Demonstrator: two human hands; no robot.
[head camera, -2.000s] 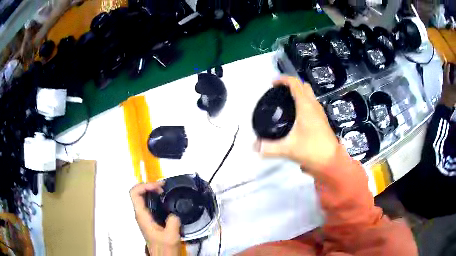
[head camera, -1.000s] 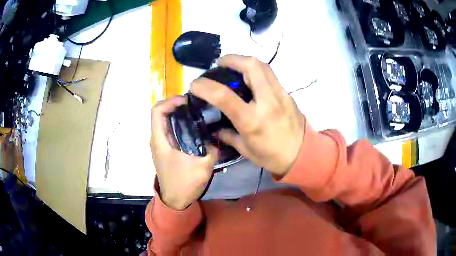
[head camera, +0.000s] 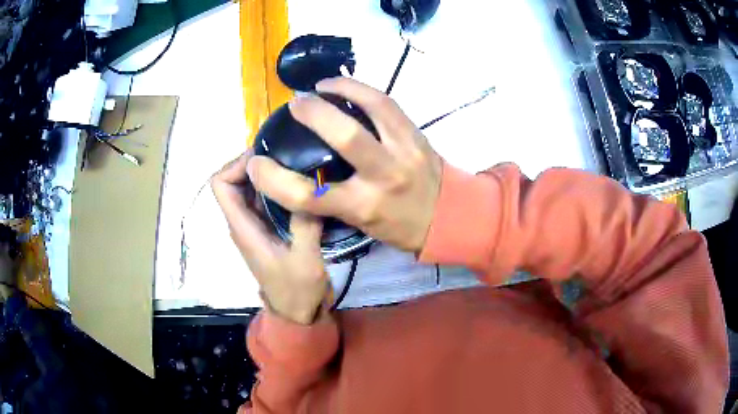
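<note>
A glossy black ball housing (head camera: 293, 145) sits over a round base housing (head camera: 344, 245) with a silvery rim, in front of me. My right hand (head camera: 368, 166) grips the ball housing from above and the right. My left hand (head camera: 279, 247) holds the unit from the lower left, thumb near the gap. A small orange and blue wire piece (head camera: 321, 182) shows between my fingers. A black cable leaves the unit's underside. The join between the two parts is mostly hidden by my fingers.
A black shell cover (head camera: 311, 61) lies just behind the unit on the white sheet. Another black part (head camera: 411, 11) is at the top edge. A blister tray (head camera: 595, 133) with black modules is at right. A cardboard sheet (head camera: 121, 234) and white housings (head camera: 78, 95) are at left.
The view has shifted down towards the unit. My right hand has brought the ball housing from above the sheet onto the base, and it now sits rotated, smooth side up. Both hands are together on the unit.
</note>
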